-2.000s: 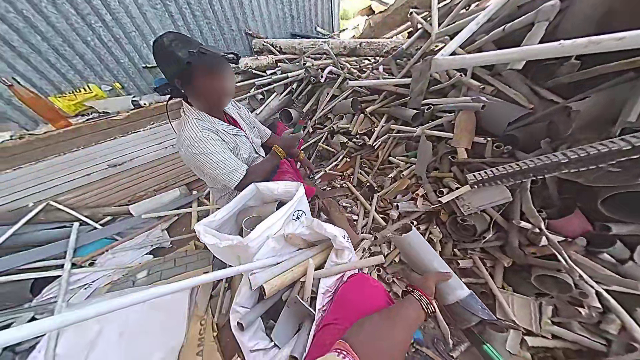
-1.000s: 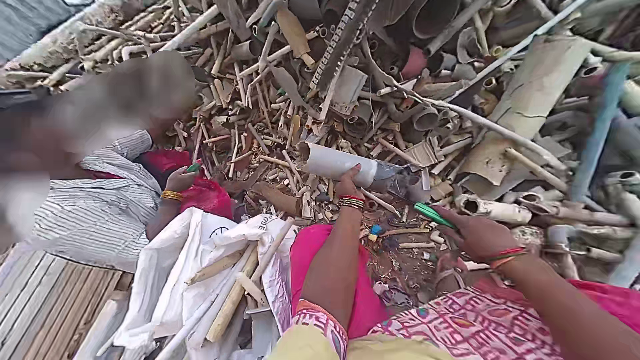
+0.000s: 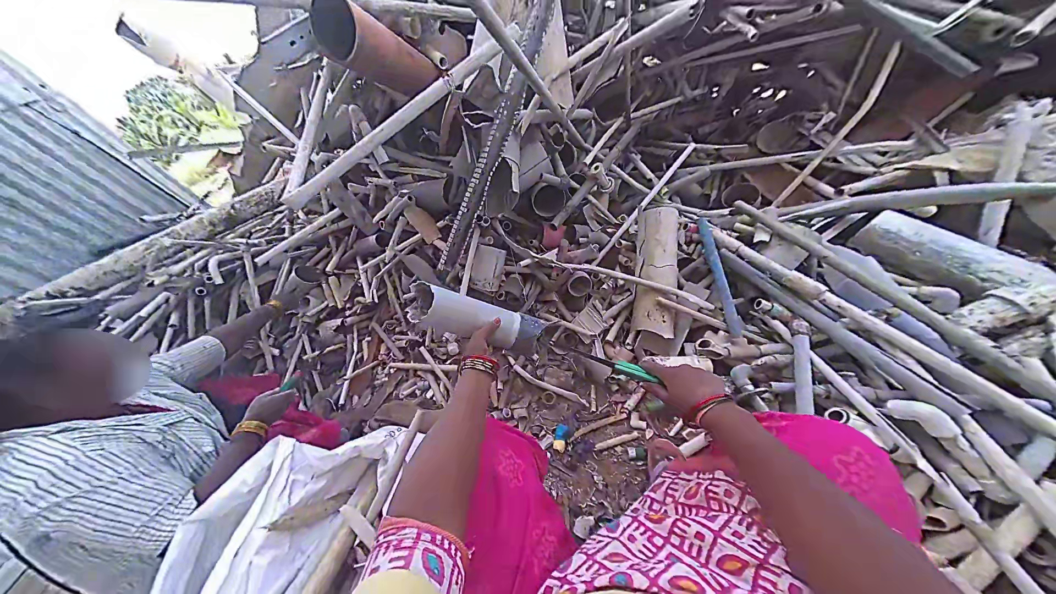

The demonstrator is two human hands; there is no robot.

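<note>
My left hand (image 3: 483,338) grips a wide grey-white plastic pipe piece (image 3: 454,313) near its right end. The pipe lies across my view; its left end is open and jagged, its right end darker and pointed. To the right, my right hand (image 3: 683,386) is closed on the green handle of a tool (image 3: 637,372). Its dark, narrow working end points left toward the pipe, apart from it; what kind of tool it is cannot be told. Scrap pipes of many sizes surround both hands.
A person in a striped shirt (image 3: 107,462) crouches at the left, one hand reaching into the pile. Beside them is a white sack (image 3: 256,495) holding pipe pieces. Long pipes (image 3: 899,346) lie at the right. A corrugated metal wall (image 3: 74,165) stands at the upper left.
The view has swung widely. My right hand with the green-handled tool, not visible two seconds ago, is now in view. The pipe stays in my left hand. The other person's arm now reaches into the pile.
</note>
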